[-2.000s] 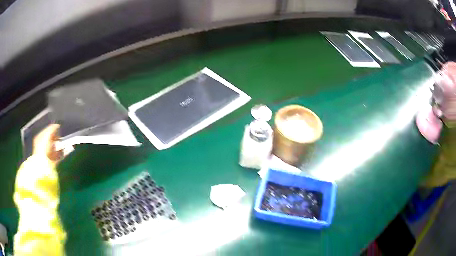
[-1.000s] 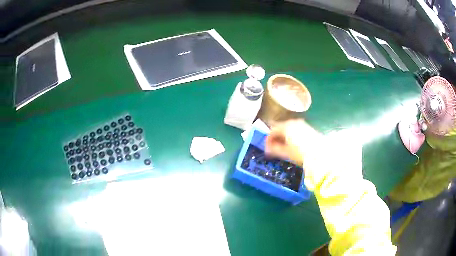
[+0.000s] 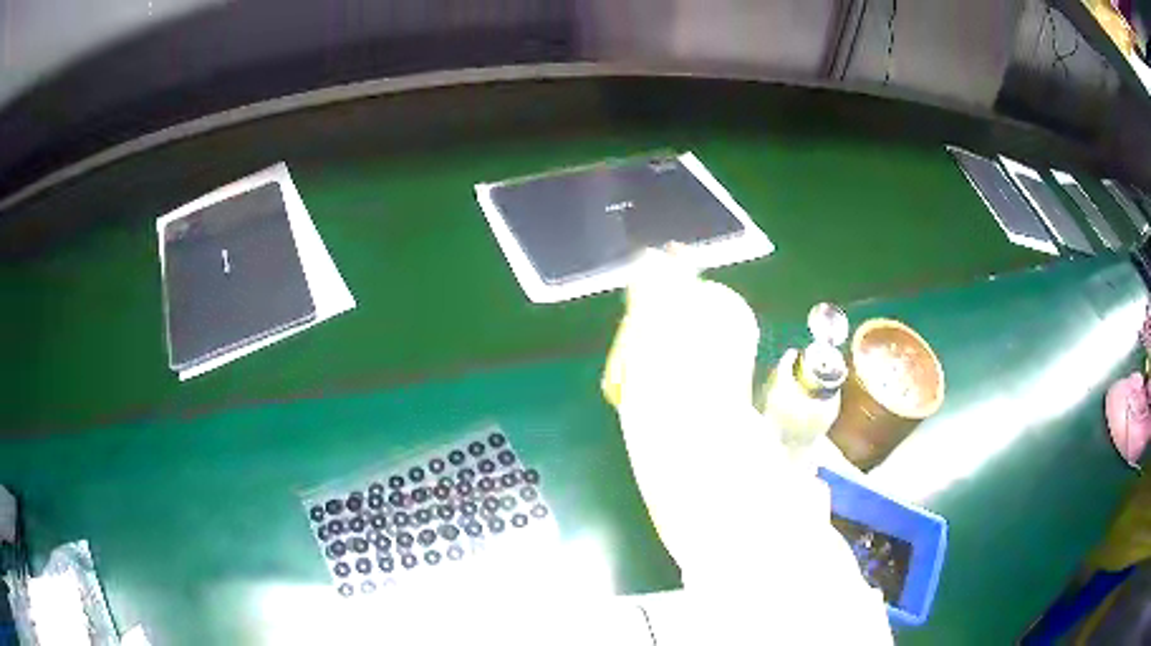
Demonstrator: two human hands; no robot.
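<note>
A grey tablet [image 3: 616, 217] lies rear side up on a white backing sheet [image 3: 543, 289], back centre. My right hand [image 3: 669, 271] reaches to the tablet's near edge. Hand and sleeve are washed out by glare, so fingers and grip cannot be made out. My left hand is out of the picture. A second grey tablet [image 3: 237, 280] lies on its white sheet at the left. The blue bin [image 3: 932, 568] with small black pieces is partly covered by my right sleeve.
A ring sheet [image 3: 429, 511] lies front left. A dispenser bottle [image 3: 804, 391] and brown tub [image 3: 880, 423] stand right of my sleeve. More tablets [image 3: 1003, 199] lie far right. A pink fan part [image 3: 1127, 416] shows at the right edge, clear bags [image 3: 66, 599] at lower left.
My right hand has moved from over the blue bin to the centre tablet. My left hand, earlier on a tablet at the left, is gone from view. The camera view has shifted.
</note>
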